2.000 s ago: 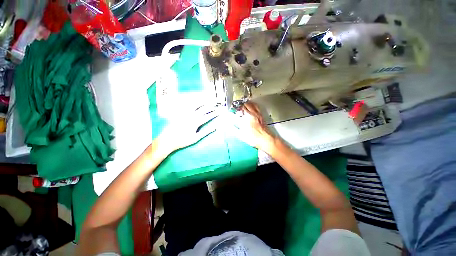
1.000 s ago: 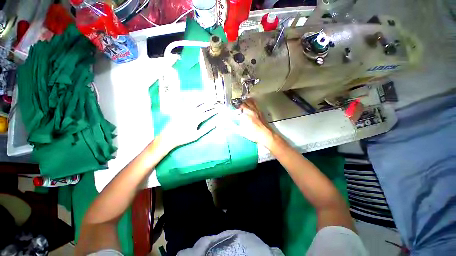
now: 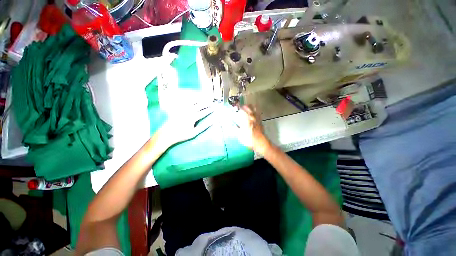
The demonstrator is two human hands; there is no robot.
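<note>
A green garment panel (image 3: 205, 167) lies on the white table at the left end of the sewing machine (image 3: 300, 60) and hangs over the front edge. A smaller green piece lies on it. My left hand (image 3: 182, 125) rests flat on the panel, fingers pointing right towards the needle area; glare washes it out. My right hand (image 3: 247, 125) is at the presser foot (image 3: 233, 100), fingers bent on the cloth edge. The glare hides the fingertips and whether they pinch the cloth.
A stack of green cut pieces (image 3: 60, 110) lies at the left. The white lamp (image 3: 172, 65) glares left of the needle. A dark slim tool (image 3: 292, 99) lies below the machine arm. Bottles stand along the back. Blue cloth (image 3: 415, 160) hangs at the right.
The whole view has shifted slightly left. My right hand has moved a little down from the presser foot. My left hand stays on the cloth.
</note>
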